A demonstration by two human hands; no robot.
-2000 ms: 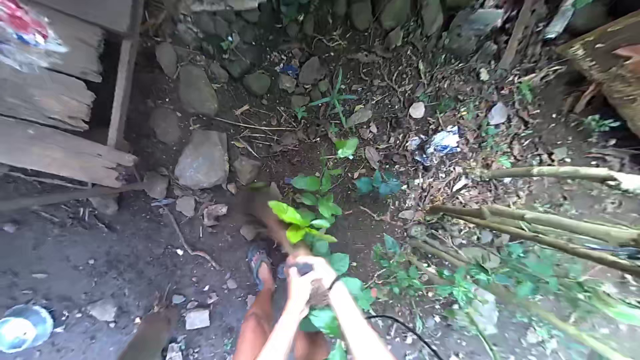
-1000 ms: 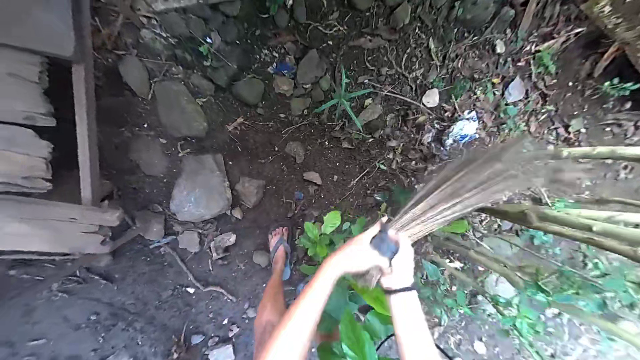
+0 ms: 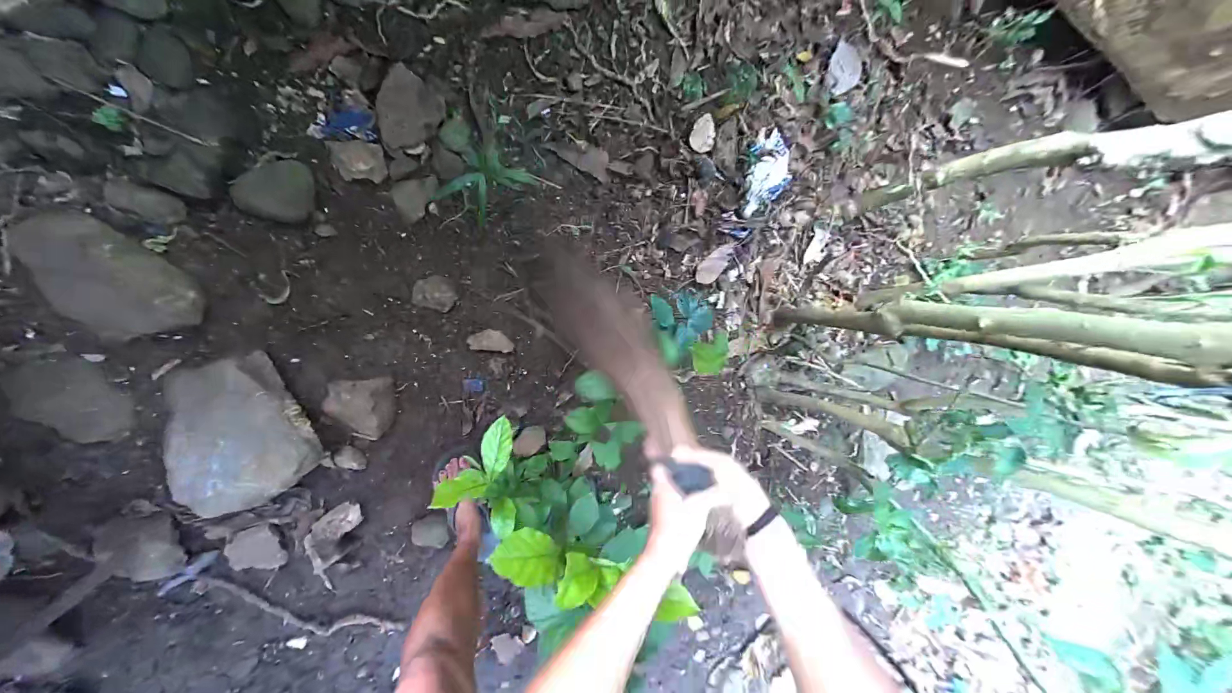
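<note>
My left hand (image 3: 674,510) and my right hand (image 3: 736,486) are together at the lower middle, both closed round the dark-bound grip of a stick broom (image 3: 626,346). The broom's bristles are blurred and point up and to the left, over dark soil. Their tips are too blurred to tell whether they touch the ground. A dark band circles my right wrist. A leafy green plant (image 3: 568,520) stands just left of my hands, and my foot in a sandal (image 3: 460,486) is beside it.
A large flat stone (image 3: 236,433) and several smaller stones lie at the left. Thin tree stems (image 3: 1049,327) reach in from the right. A crumpled wrapper (image 3: 767,171) lies among dry leaves, and a blue scrap (image 3: 348,123) rests near rocks. A big rock or slab (image 3: 1155,53) is at the top right.
The broom's bristles have swung from pointing right, over the stems, to pointing up and left over the soil. Both hands have kept their hold on it.
</note>
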